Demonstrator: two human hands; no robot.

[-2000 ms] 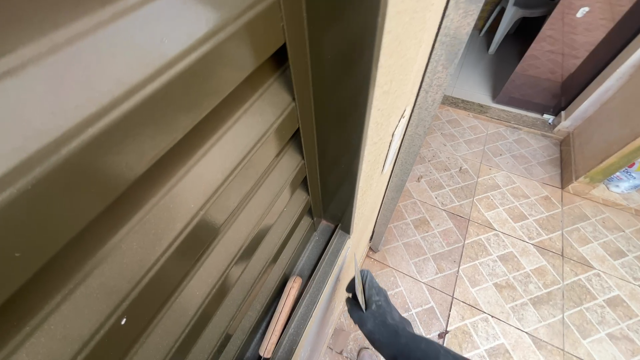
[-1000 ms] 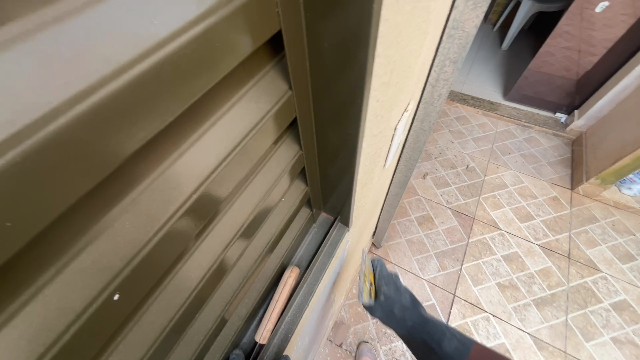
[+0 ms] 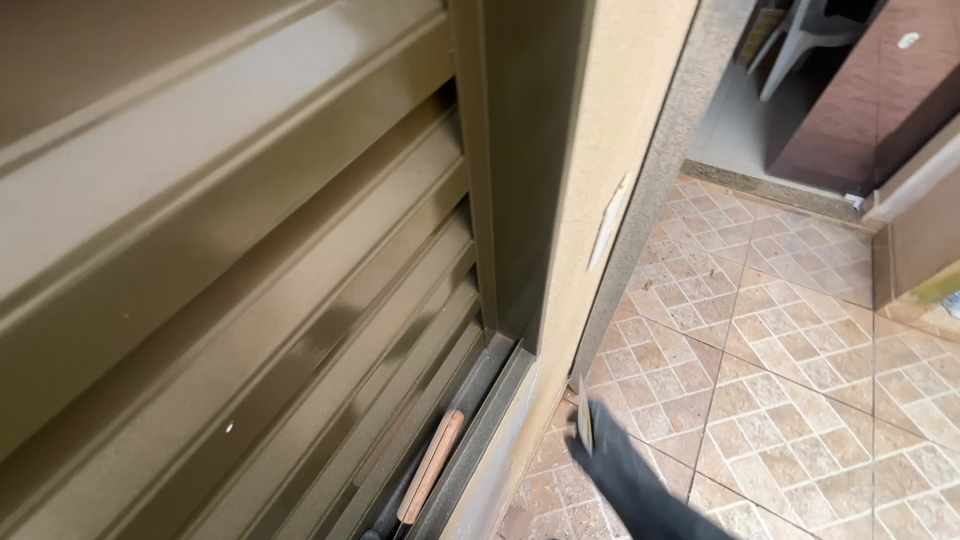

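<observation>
My right hand [image 3: 604, 450], in a dark glove, is at the lower middle of the head view, low beside the wall edge. Its fingers are closed on a thin flat piece [image 3: 584, 420], seen nearly edge-on; its exact kind cannot be told. To the left, a reddish-brown wooden handle or strip [image 3: 432, 466] lies in the dark lower track [image 3: 480, 397] of the louvred metal shutter [image 3: 285, 247]. A small dark tip [image 3: 369, 535] shows at the bottom edge; whether it is a finger of my left hand cannot be told.
A beige wall edge [image 3: 566, 300] with a chipped white patch [image 3: 608, 221] runs beside a grey stone strip [image 3: 637, 195]. Patterned floor tiles [image 3: 795, 360] lie to the right. Beyond them are a doorway sill [image 3: 772, 191], a white plastic chair [image 3: 806, 37] and a reddish panel [image 3: 847, 97].
The flat piece in my right hand showed more of its face, with yellow on it, one second ago; now it is turned nearly edge-on. The wooden piece remains in the track.
</observation>
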